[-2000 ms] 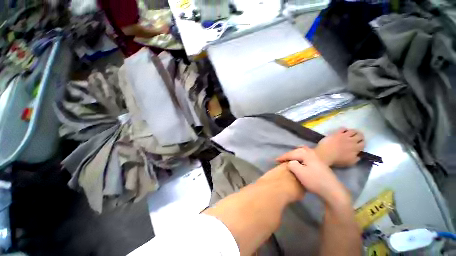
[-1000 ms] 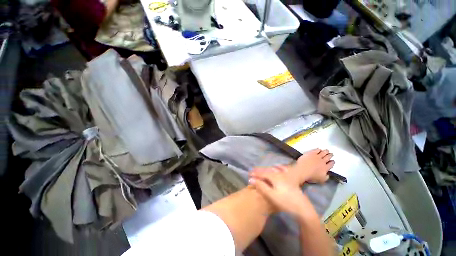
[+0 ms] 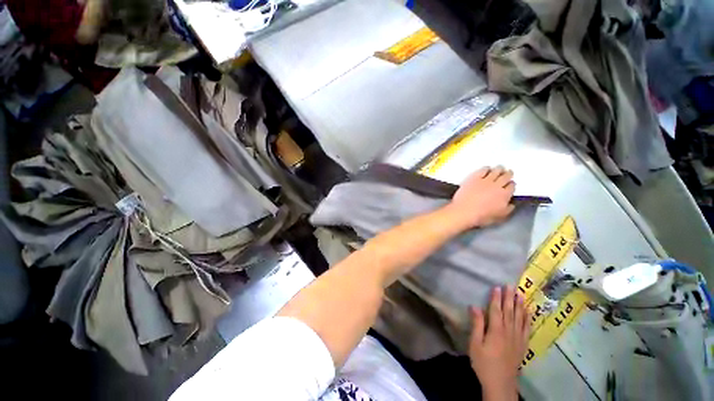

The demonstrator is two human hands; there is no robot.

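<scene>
A grey-brown garment piece (image 3: pixel 438 243) lies on the white machine bed. A dark edge strip (image 3: pixel 415 182) runs along its far side. My left hand (image 3: pixel 485 196) reaches across from the lower left, its bent fingers gripping the cloth at the dark strip; the strip's end sticks out to its right. The fingertips' undersides are hidden. My right hand (image 3: pixel 501 329) lies flat, palm down, on the cloth's near right edge, fingers extended and slightly apart, beside the yellow tape (image 3: pixel 548 258) with "PIT" lettering. The needle area (image 3: pixel 556 286) is small and blurred.
A tied bundle of cut pieces (image 3: pixel 184 157) lies at left. A white lamp-like paddle (image 3: pixel 630 280) on a blue cable is right of the tape. Grey-brown cloth (image 3: pixel 579 86) hangs at upper right. A grey side surface (image 3: pixel 344 86) extends beyond the garment piece.
My right hand has left my left forearm and moved down onto the cloth's near edge by the tape. My left hand stays at the dark strip. The camera view has shifted.
</scene>
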